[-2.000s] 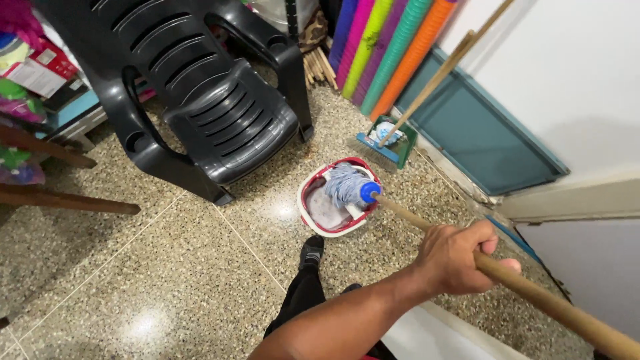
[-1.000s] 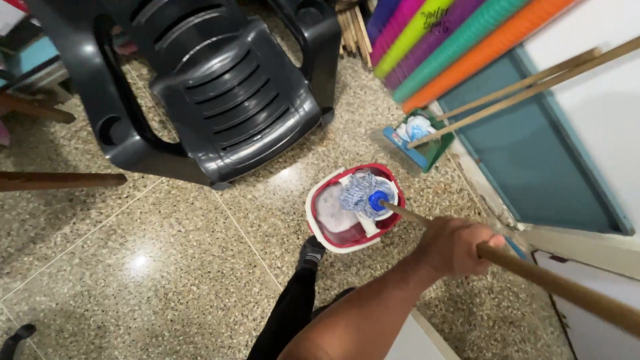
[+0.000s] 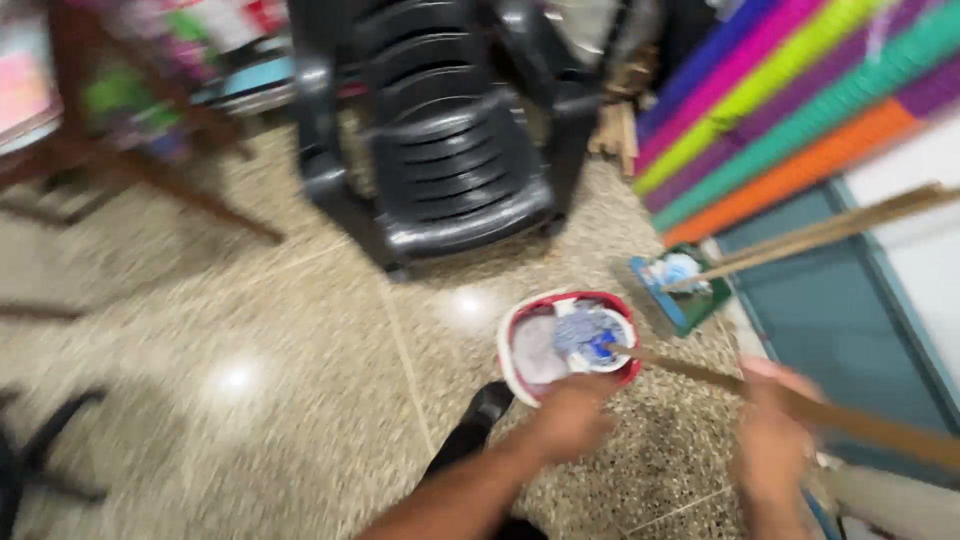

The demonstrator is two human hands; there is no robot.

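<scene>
A string mop with a blue socket [image 3: 602, 344] rests its head in the round white wringer on the right side of a red and white mop bucket [image 3: 508, 352]. Greyish water [image 3: 538, 349] shows in the bucket's left part. The wooden mop handle [image 3: 697, 371] slants off to the right, and my right hand [image 3: 780, 420] is closed around it. My left hand [image 3: 577, 416] is low over the bucket's near edge, off the handle; blur hides its fingers and whether it touches anything.
A black plastic armchair [image 3: 457, 165] stands beyond the bucket. A green dustpan [image 3: 694, 304] and a blue broom [image 3: 658, 296] are just right of it. Colourful rolls [image 3: 795, 142] lean at the back right, by a teal panel [image 3: 840, 300]. Wooden furniture legs [image 3: 202, 206] are at left.
A second hand has come into view, low by the bucket. The mop head, formerly leaning over the bucket's right part, now sits down in the wringer. The view has shifted.
</scene>
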